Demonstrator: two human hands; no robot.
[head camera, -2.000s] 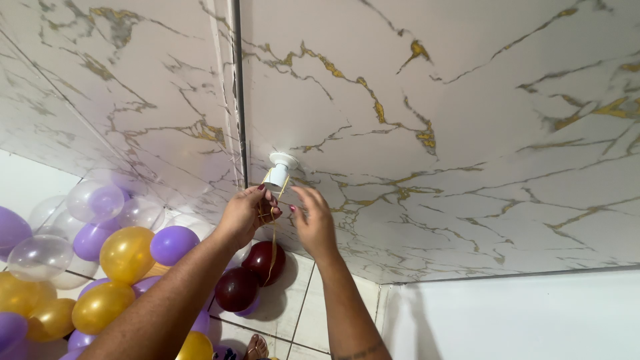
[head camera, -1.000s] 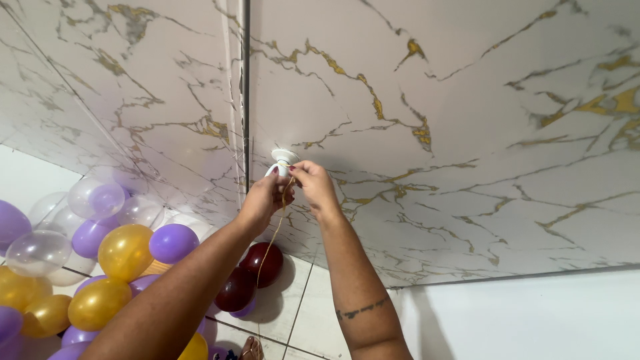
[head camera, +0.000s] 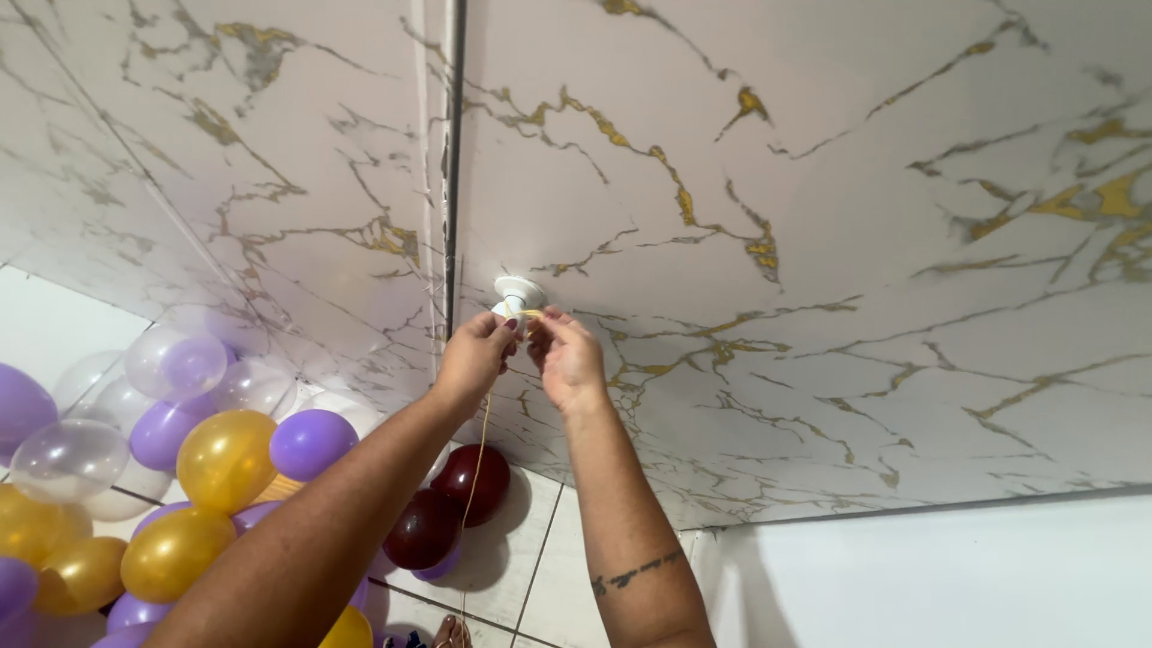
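Note:
A white plastic wall fitting with a round flange (head camera: 519, 290) sticks out from the marbled panel, just above my hands. Thin yellowish string passes around its neck, and a long end of the string (head camera: 476, 477) hangs down toward the floor. My left hand (head camera: 477, 355) pinches the string at the left underside of the fitting. Close by on the right, my right hand (head camera: 567, 355) holds a loop of the same string between thumb and fingers. The fingers partly hide the fitting's lower end and the crossing of the string.
Purple (head camera: 313, 445), gold (head camera: 227, 461) and clear balloons (head camera: 70, 459) cluster at the lower left. Dark red balloons (head camera: 472, 484) lie on the tiled floor (head camera: 531, 540) below my hands. A dark vertical seam (head camera: 453, 180) runs up the marbled wall (head camera: 810, 342). A foot shows at the bottom edge.
My hands were pressed together at the fitting one second ago and are now slightly apart, with a string loop stretched between them. My right hand has moved a little down and right.

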